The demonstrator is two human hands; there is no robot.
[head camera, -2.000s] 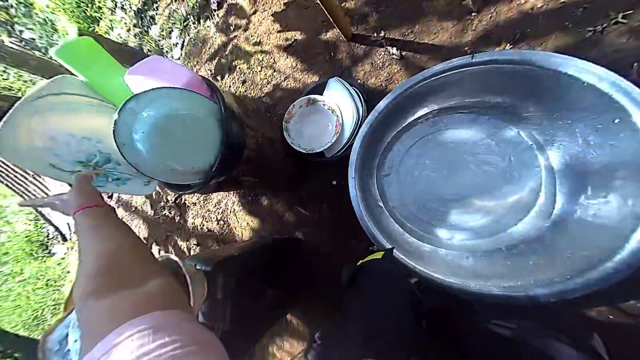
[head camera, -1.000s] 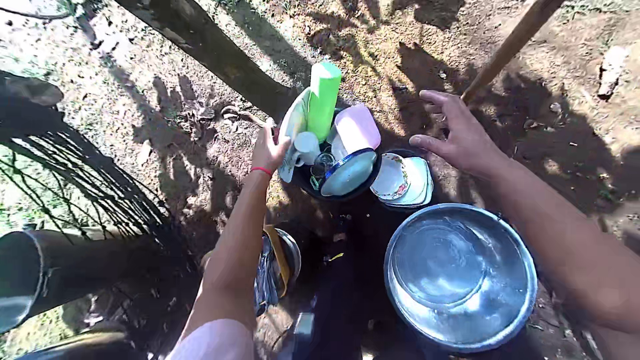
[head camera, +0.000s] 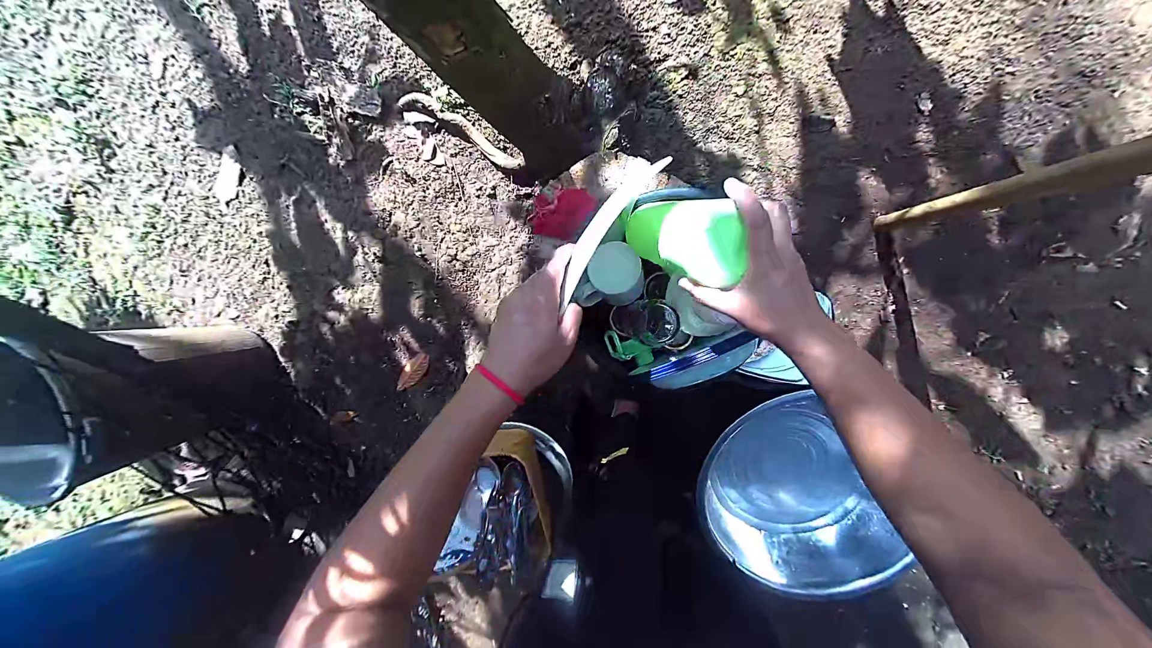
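Note:
My left hand (head camera: 533, 328) grips the rim of a pale plate (head camera: 605, 223) that stands on edge at the left side of a tub of dishes. My right hand (head camera: 765, 270) is around a bright green plastic container (head camera: 691, 236), which leans in the same tub. Between my hands lie a white cup (head camera: 615, 270), several drinking glasses (head camera: 659, 322) and a small green plastic item (head camera: 627, 347). A bluish plate (head camera: 706, 362) forms the near edge of the pile. The tub's own wall is mostly hidden.
A large metal basin (head camera: 781, 504) stands at the near right, plates (head camera: 781, 364) beyond it. Near left is a container of metal cutlery (head camera: 504, 504). A wooden post (head camera: 486, 67) rises behind the tub, a pole (head camera: 1017, 191) lies to the right, and a blue barrel-like object (head camera: 144, 585) fills the lower left.
My right hand has moved left from the air onto the green container, which now tilts to the right. My left hand is still at the pale plate. The pink item seen before is no longer visible.

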